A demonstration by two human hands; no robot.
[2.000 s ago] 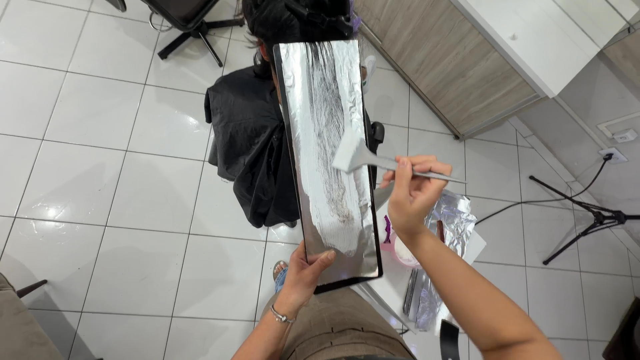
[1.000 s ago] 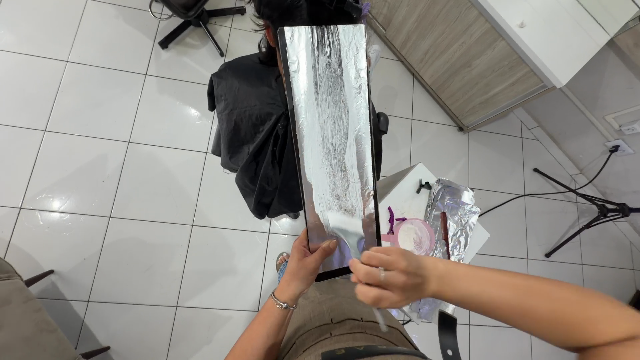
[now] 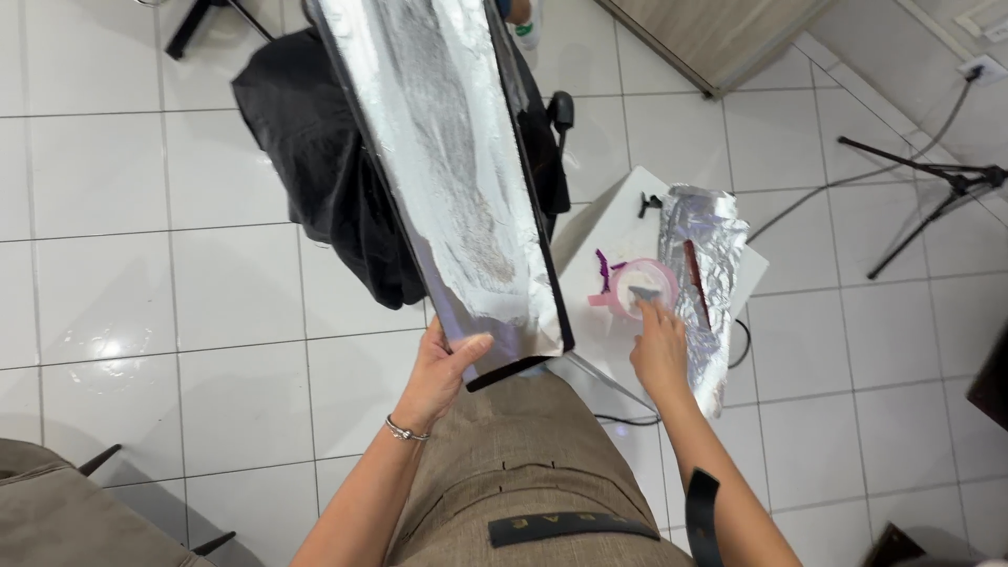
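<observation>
My left hand point(image 3: 449, 366) grips the lower left corner of a long dark-edged board point(image 3: 520, 367), thumb on top. Aluminum foil point(image 3: 358, 94) covers the board, and a strand of hair point(image 3: 449, 118) coated with white cream lies along it. Over a white tabletop at the right, my right hand point(image 3: 661, 342) holds a tint brush point(image 3: 646, 293), its head in the white cream of a pink bowl point(image 3: 668, 276); most of its handle is hidden by the fingers. Beside the bowl, a dark red comb point(image 3: 697, 283) rests on crumpled foil point(image 3: 713, 216).
A person under a black cape point(image 3: 315, 150) sits beyond the board. Purple clips point(image 3: 603, 272) and a black clip point(image 3: 650, 205) lie on the white tabletop point(image 3: 587, 327). A wooden cabinet point(image 3: 709, 39), a black stand point(image 3: 957, 181) with a cable and a brown chair point(image 3: 71, 512) stand around.
My right hand has moved with the brush from the foil on the board to the pink bowl at the right. My left hand still holds the board, whose lower end now tilts more to the right.
</observation>
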